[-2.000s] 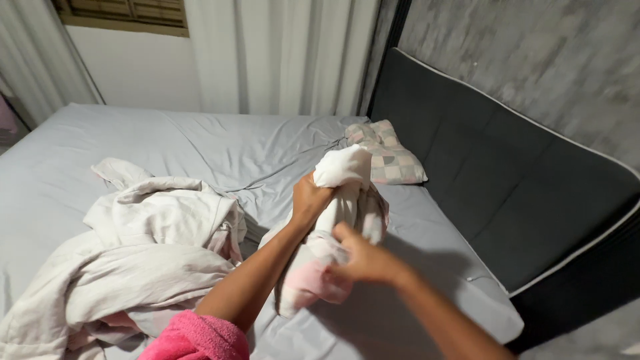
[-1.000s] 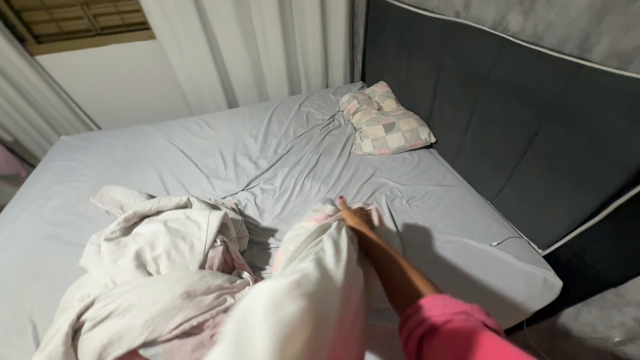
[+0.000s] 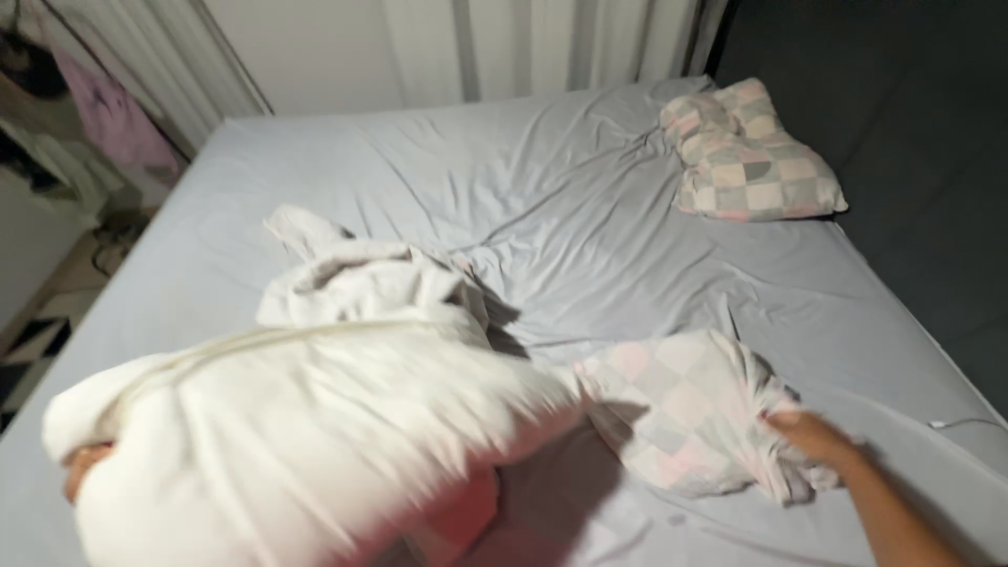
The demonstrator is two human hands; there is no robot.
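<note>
A white pillow (image 3: 315,441) fills the lower left of the view, slightly blurred. At its left end, my left hand (image 3: 87,468) grips it; most of that hand is hidden behind the pillow. To the right, my right hand (image 3: 811,437) clutches the gathered end of a checkered pillowcase (image 3: 677,409) in pink, grey and white. The case lies over the sheet, its left edge close against the pillow's right tip; whether they are still joined cannot be told. Behind the pillow rests a crumpled whitish blanket (image 3: 370,276), partly covered by it.
A grey fitted sheet (image 3: 551,205) covers the bed. A checkered pillow (image 3: 756,173) lies at the far right by the dark headboard (image 3: 906,157). A cable end (image 3: 937,425) shows at the right edge. Light curtains (image 3: 512,47) hang behind; pink cloth (image 3: 114,118) hangs far left.
The white pillow and the checkered pillowcase, bunched together two seconds ago, now extend apart to left and right. My left hand has moved left with the pillow. The view has tilted down.
</note>
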